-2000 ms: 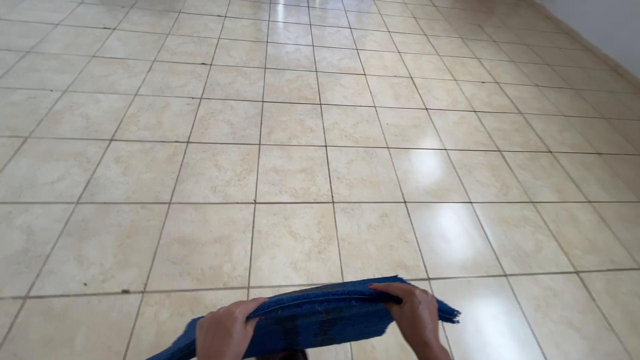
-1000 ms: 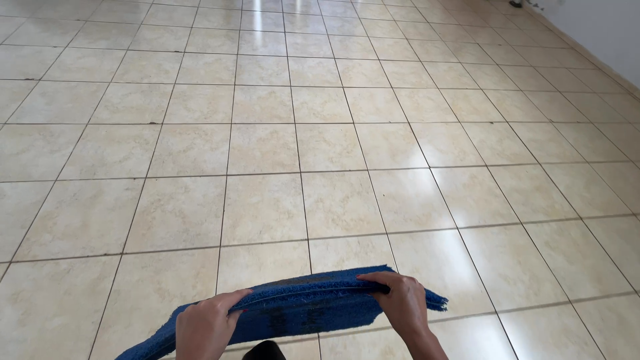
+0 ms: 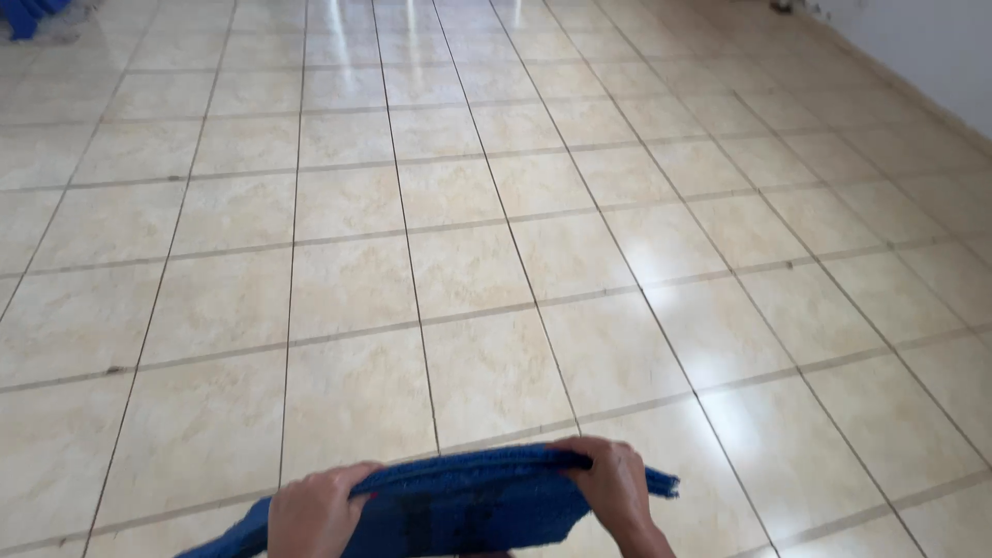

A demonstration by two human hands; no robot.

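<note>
A folded blue textile, which looks like a mat or thick cloth with darker patches, hangs between my two hands at the bottom of the view. My left hand grips its upper edge on the left, fingers curled over it. My right hand clasps the same edge farther right, and a frayed end sticks out beyond it. The textile's lower left part runs out of view.
Beige floor tiles with dark joints and bright reflections spread ahead. A blue cloth lies at the far upper left beside greyish fluff. A white wall runs along the right, with a small dark object near its far end.
The view has shifted, and the blue cloth at the upper left has come into sight. Both hands keep their hold on the blue textile.
</note>
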